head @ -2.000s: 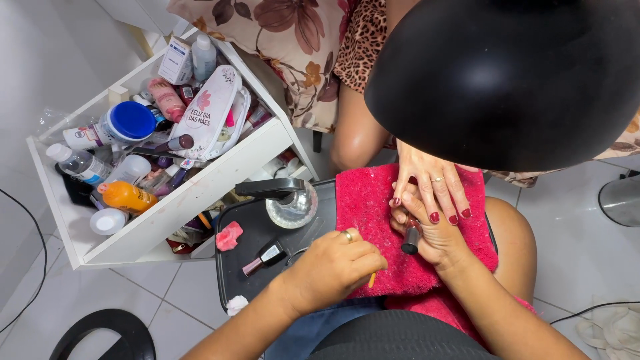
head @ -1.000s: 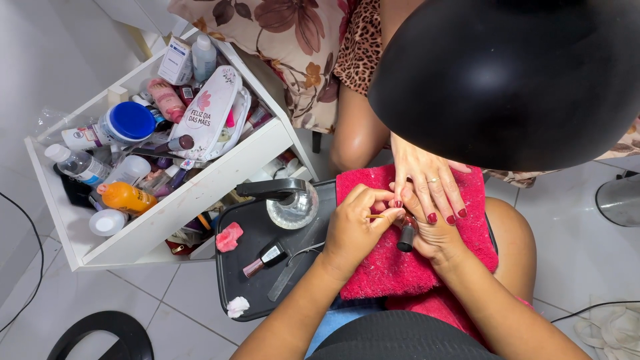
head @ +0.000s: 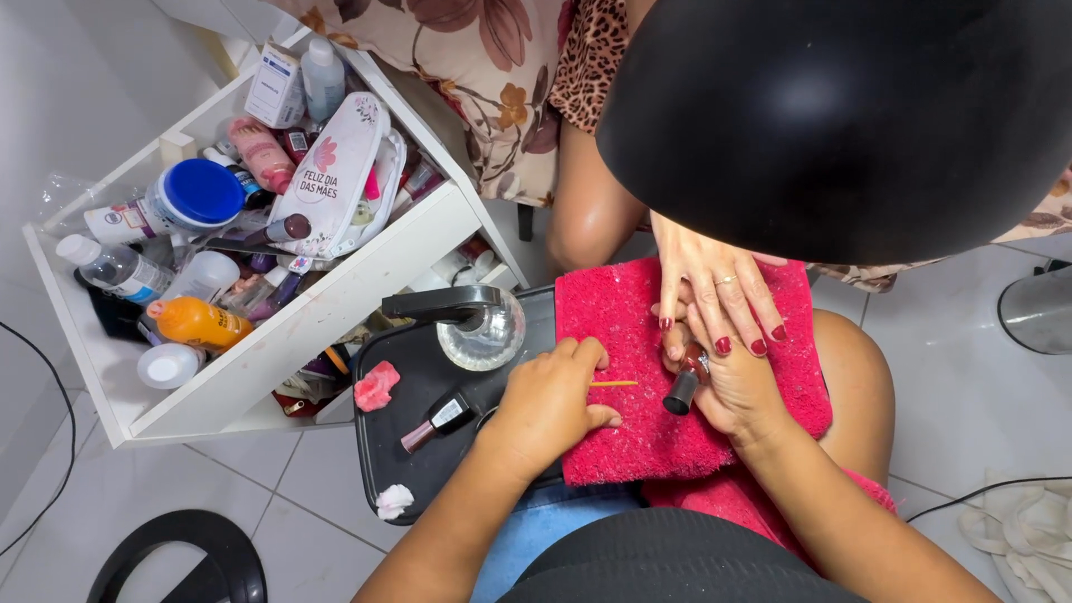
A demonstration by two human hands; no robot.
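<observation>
My left hand (head: 548, 398) holds a thin wooden stick (head: 614, 383) over the left side of a red towel (head: 607, 452). My right hand (head: 737, 381) lies palm up on the towel, a dark-capped bottle of red nail polish (head: 688, 377) held in it. Above it rests another person's hand (head: 716, 285) with dark red nails and a ring; my right fingers are partly hidden beneath that hand. On the black tray (head: 368, 461) lie a second nail polish bottle (head: 437, 420), a clear pump dispenser (head: 483, 335), a pink-stained cotton piece (head: 377, 386) and a white cotton piece (head: 394, 502).
A large black lamp shade (head: 829, 126) covers the upper right. At the left, a white drawer (head: 310, 314) is full of bottles, jars and a printed pouch (head: 331, 180). A round black base (head: 176, 553) stands on the tiled floor, and a metal cylinder (head: 1038, 310) is at the right.
My left hand has moved left, away from the other person's fingertips, with the stick still in it. My right hand stays beneath the other person's hand with the polish bottle.
</observation>
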